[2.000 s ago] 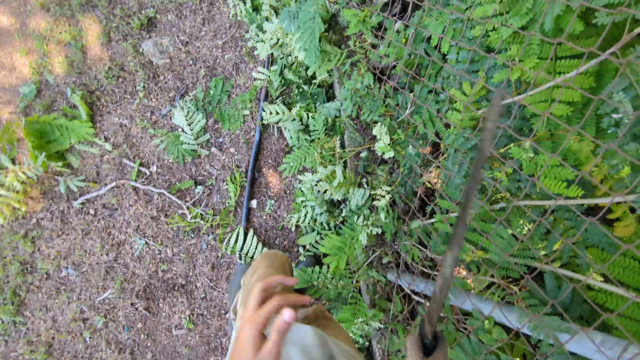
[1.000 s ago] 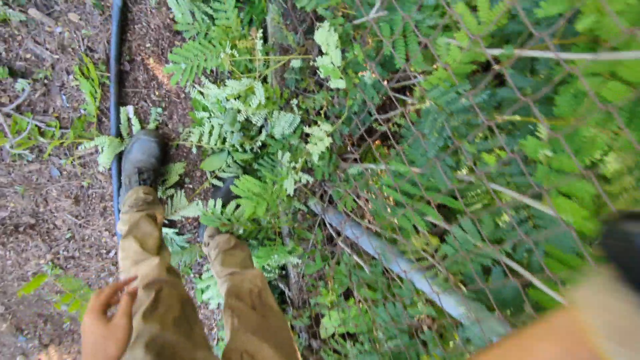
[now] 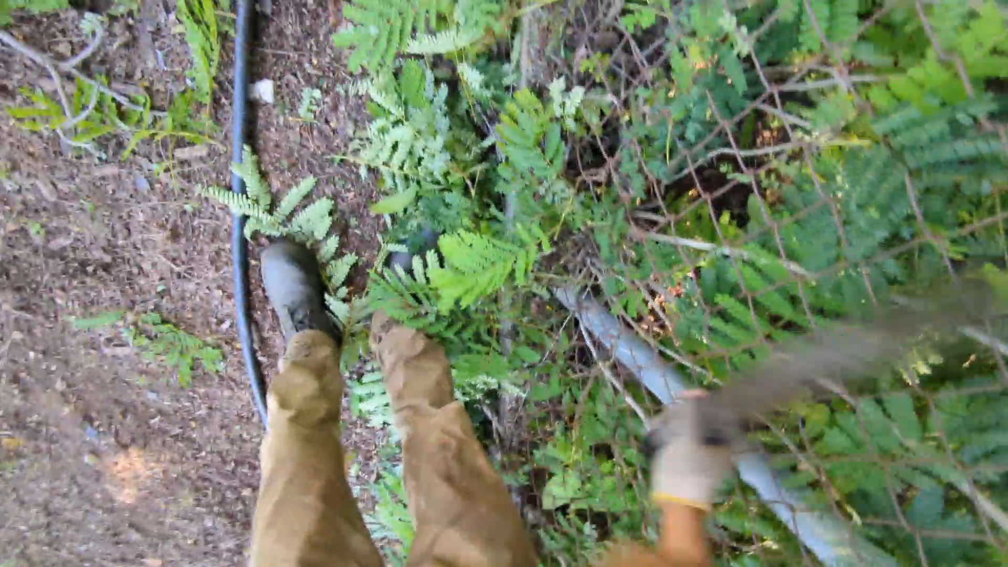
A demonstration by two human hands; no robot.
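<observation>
My right hand, in a pale work glove with a yellow cuff edge, is closed around the dark handle of a long-bladed tool, probably a machete. Its blade is blurred and points to the right, over the rusty chain-link fence and the green compound leaves. A grey metal pipe slants behind the gloved hand. My left hand is outside the view.
A black hose runs along the ground left of my dark boot. Fern-like leaves cover part of my other boot. A dry branch lies on the leaf litter at the upper left.
My bare left hand, seen at the lower left a second ago, has left the view. My right hand and the blade, mostly out of frame then, now show at the lower right.
</observation>
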